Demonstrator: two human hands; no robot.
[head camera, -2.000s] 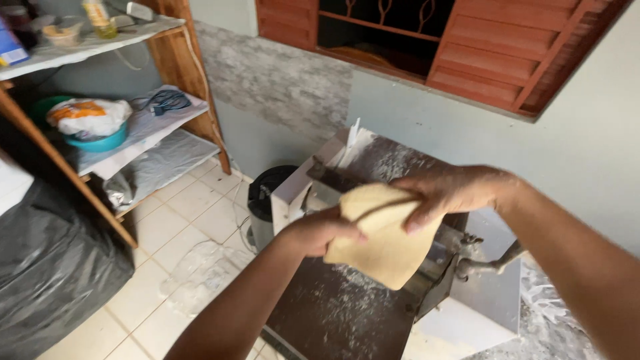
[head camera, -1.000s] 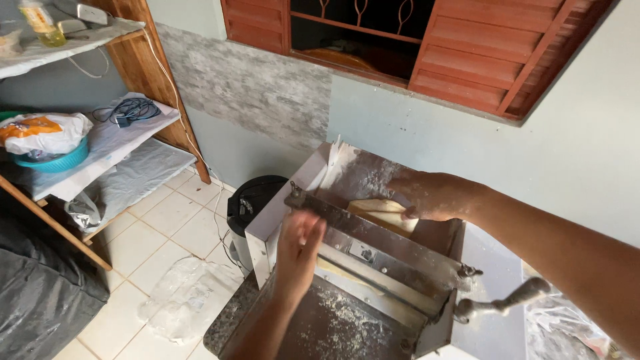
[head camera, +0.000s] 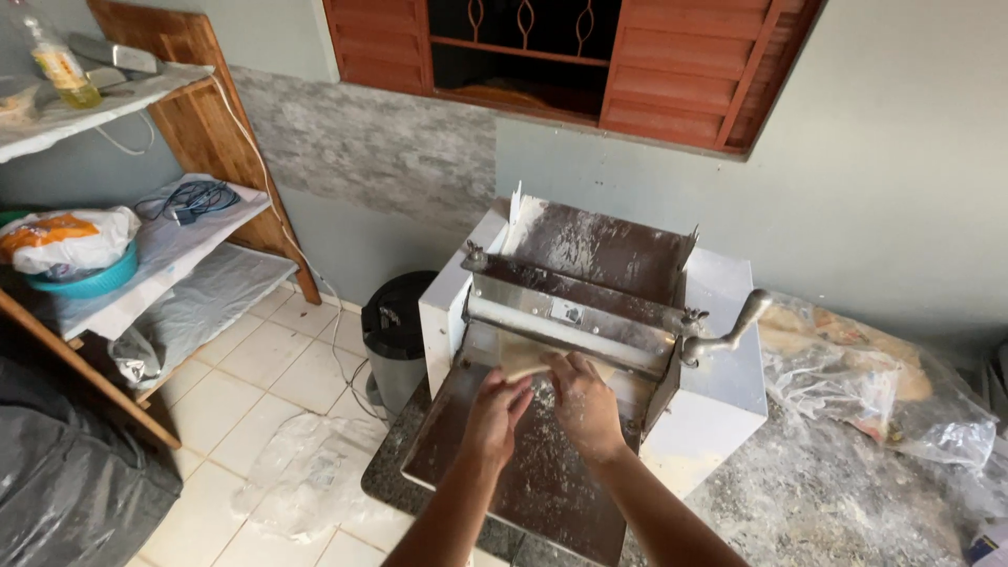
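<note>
A dough sheeter with a white body, a white roller and floured brown trays stands on the worktop. A pale sheet of dough comes out at the front of the roller, its near edge gathered in my fingers. My left hand pinches the left part of that edge. My right hand holds it from above, farther right, with flour on its back. The sheeter's metal crank handle sticks out on the right, touched by neither hand. The far part of the dough is hidden by the roller and guard.
The floured granite worktop carries plastic bags of dough or flour at right. A black-lidded bin stands left of the sheeter, near a loose cable. Clear plastic lies on the tiles. Wooden shelves hold a bottle and a blue basin.
Two seconds ago both hands held the folded dough above the sheeter; a second ago my right hand was with dough at the rear tray. Both hands are now at the front, on the dough's edge.
</note>
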